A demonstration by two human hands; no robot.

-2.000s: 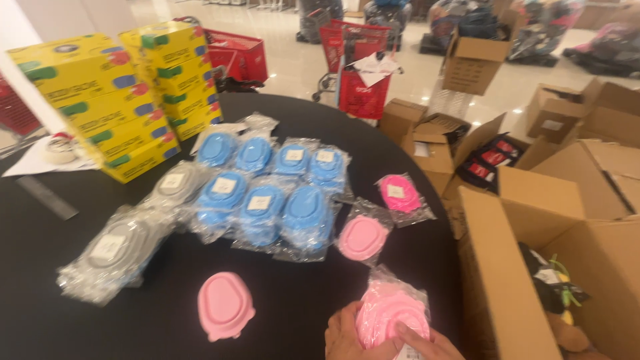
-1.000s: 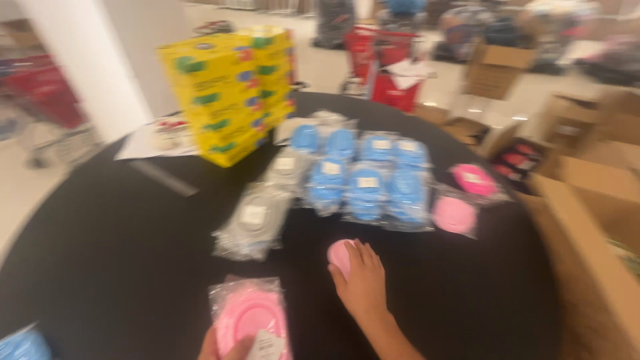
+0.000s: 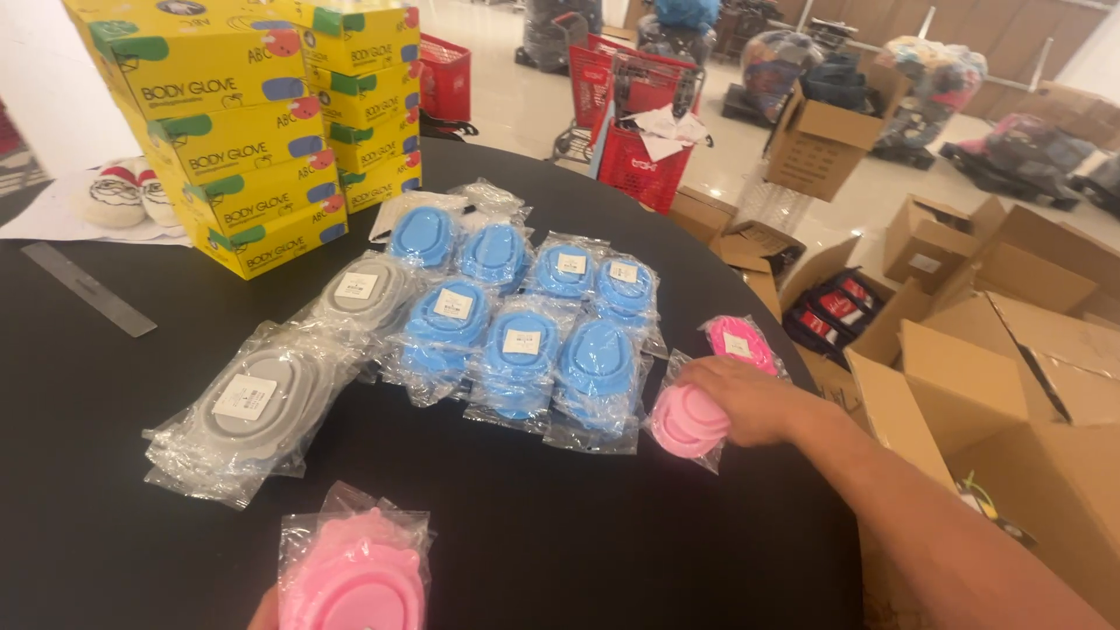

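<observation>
At the bottom left my left hand (image 3: 265,610) holds bagged light pink silicone items (image 3: 359,569); most of the hand is out of view or hidden behind them. My right hand (image 3: 744,398) grips an unbagged light pink item (image 3: 703,411) over a bagged light pink one (image 3: 678,437). Just beyond the knuckles lies a hot pink bagged item (image 3: 744,346) with a label. Stacks of blue bagged items (image 3: 522,346) lie mid-table, and grey bagged ones (image 3: 249,398) are left of them.
Stacked yellow boxes (image 3: 254,157) stand on the round black table (image 3: 490,542), beside a clear flat strip (image 3: 87,289) and Santa-faced plush items (image 3: 114,194). Open cardboard boxes (image 3: 962,376) crowd the right side. Red shopping carts (image 3: 643,166) stand behind.
My right hand has moved from the bare table to the pink items at the right, carrying the loose light pink item. The left hand still holds bagged pink items.
</observation>
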